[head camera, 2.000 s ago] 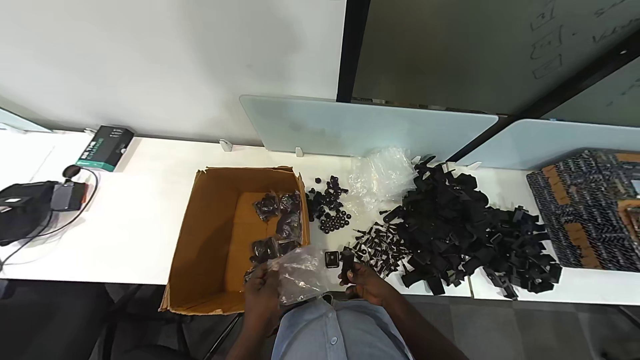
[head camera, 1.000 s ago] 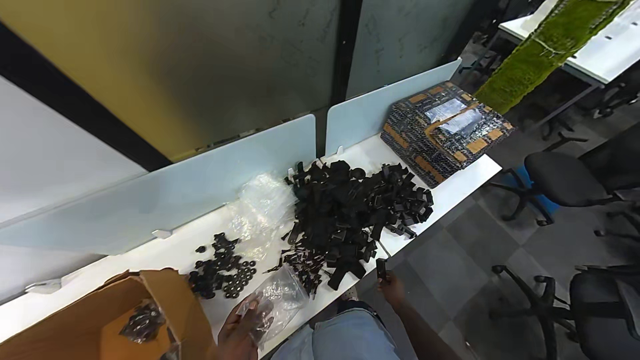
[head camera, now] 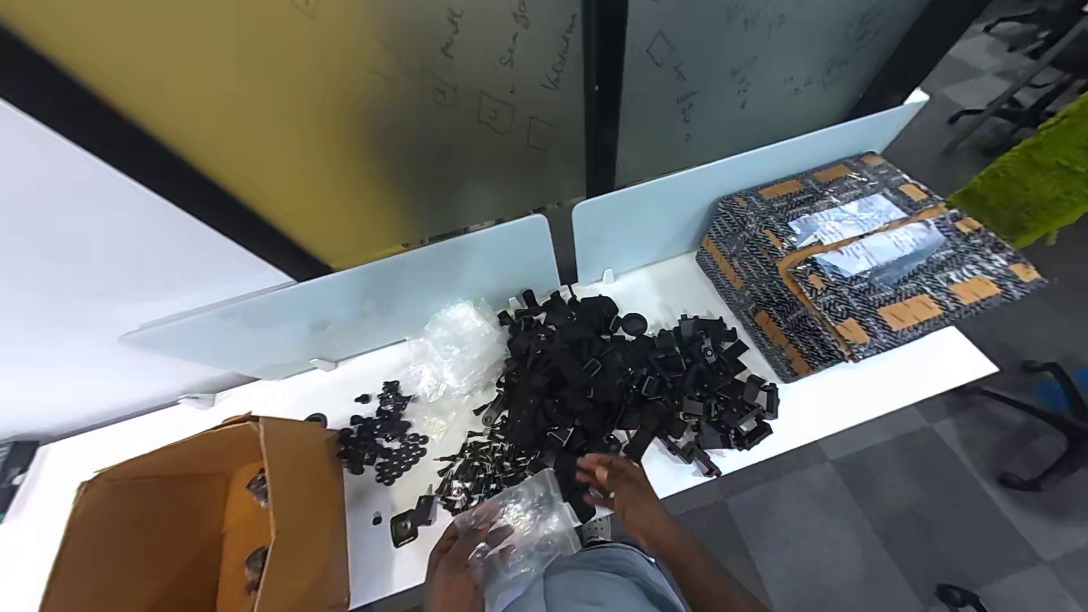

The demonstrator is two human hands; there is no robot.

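My left hand (head camera: 463,557) holds a clear plastic bag (head camera: 523,531) at the table's front edge. My right hand (head camera: 616,489) is just right of the bag, fingers spread, at the near edge of a heap of black straps and plastic parts (head camera: 569,365); no object shows clearly in it. Black frame-like plastic pieces (head camera: 705,382) form the heap's right side. Small screws or bolts (head camera: 480,467) lie beyond the bag. Small black round parts (head camera: 387,433) are grouped farther left. A square black part (head camera: 404,528) lies left of my left hand.
An open cardboard box (head camera: 302,518) with bagged dark parts stands at the left. Crumpled clear plastic (head camera: 455,357) lies behind the screws. A large taped, wrapped box (head camera: 867,263) sits at the table's right end. Low divider panels (head camera: 382,297) line the back edge. Office chairs stand at the right.
The view has swung far to the right since the first frame. The dark piece seen in my right hand one second ago no longer shows there, and its fingers are now spread by the heap.
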